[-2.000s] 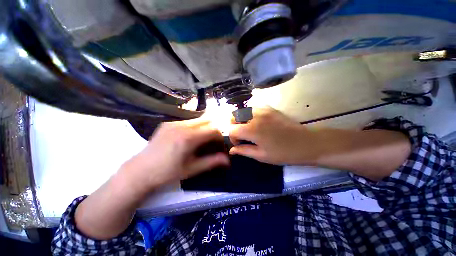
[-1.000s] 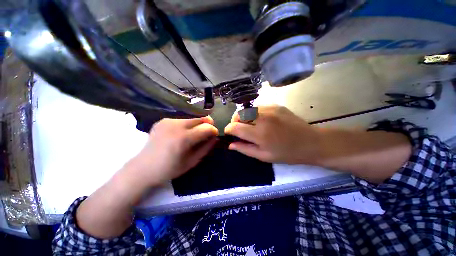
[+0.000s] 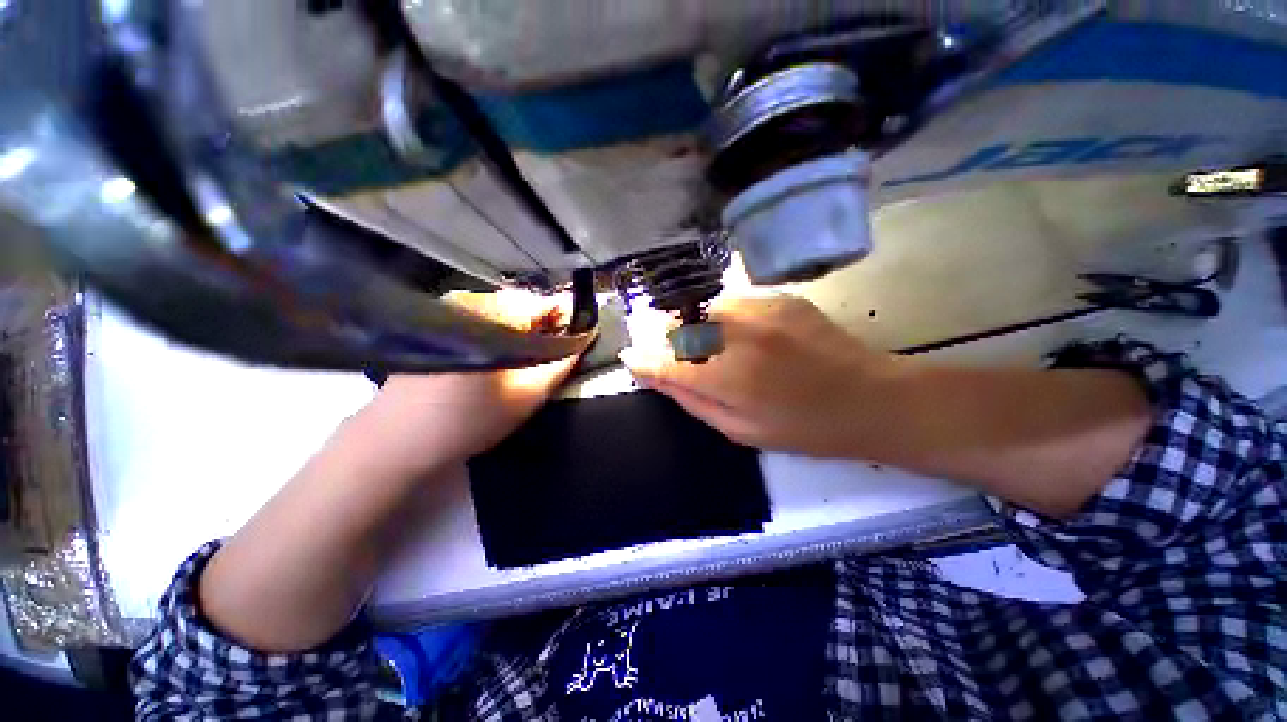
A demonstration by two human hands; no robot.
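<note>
A black fabric piece (image 3: pixel 615 477) lies flat on the white table in front of the needle area, its far edge bright under the lamp. My left hand (image 3: pixel 473 402) is at the far left of the fabric, its fingers partly hidden behind the shiny curved metal and washed out by glare. My right hand (image 3: pixel 769 374) rests at the fabric's far right edge, fingertips beside the small grey block (image 3: pixel 696 341). Whether either hand pinches the fabric cannot be made out. The needle and presser foot are lost in glare.
The white machine head (image 3: pixel 621 176) with blue stripe spans the top. A pale grey knob (image 3: pixel 800 219) hangs near the centre. Blurred curved metal (image 3: pixel 282 289) crosses the upper left. Dark snips (image 3: pixel 1150 294) lie far right beside a thin dark rod (image 3: pixel 988 332). A brown edge (image 3: pixel 50 466) is at left.
My left hand has moved forward, away from my body, its fingers now behind the curved metal. My right hand has stayed nearly in place. More of the black fabric shows between the hands.
</note>
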